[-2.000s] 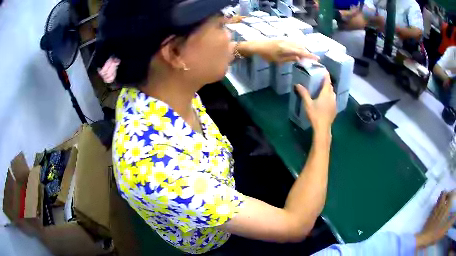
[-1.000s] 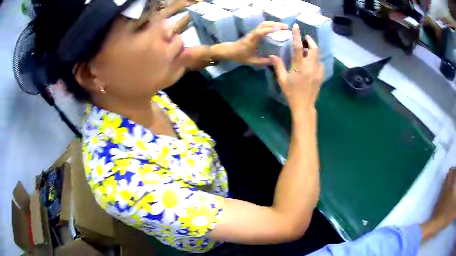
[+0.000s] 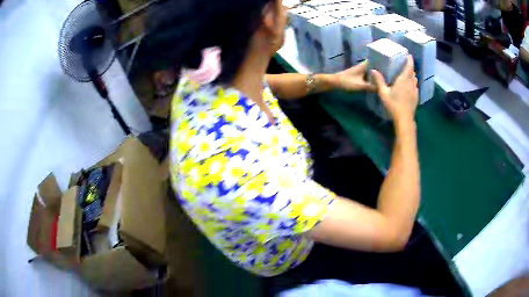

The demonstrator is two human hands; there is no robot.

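Observation:
The things nearest in front of me are pale blue-grey retail boxes. One upright box [image 3: 384,55] with a closed top is held between the two hands of a person in a flowered shirt, over the green bench [image 3: 464,180]. More boxes [image 3: 325,37] stand upright in tight rows behind it. My light blue sleeve [image 3: 348,290] crosses the bottom edge. A small, blurred piece of my left hand or wrist [image 3: 513,289] shows in the bottom right corner, cut off by the edge; its fingers are hidden. My right hand is out of the picture.
The person in the flowered shirt [image 3: 243,168] fills the middle. A small dark round dish [image 3: 458,102] lies on the green bench. Open brown cartons [image 3: 142,203] and a floor fan [image 3: 87,40] stand at left. White covering [image 3: 493,249] borders the bench at right.
The view has shifted, and the neighbouring person now faces more away. The top of the held box, open at first, is now closed. My left hand has moved mostly out at bottom right.

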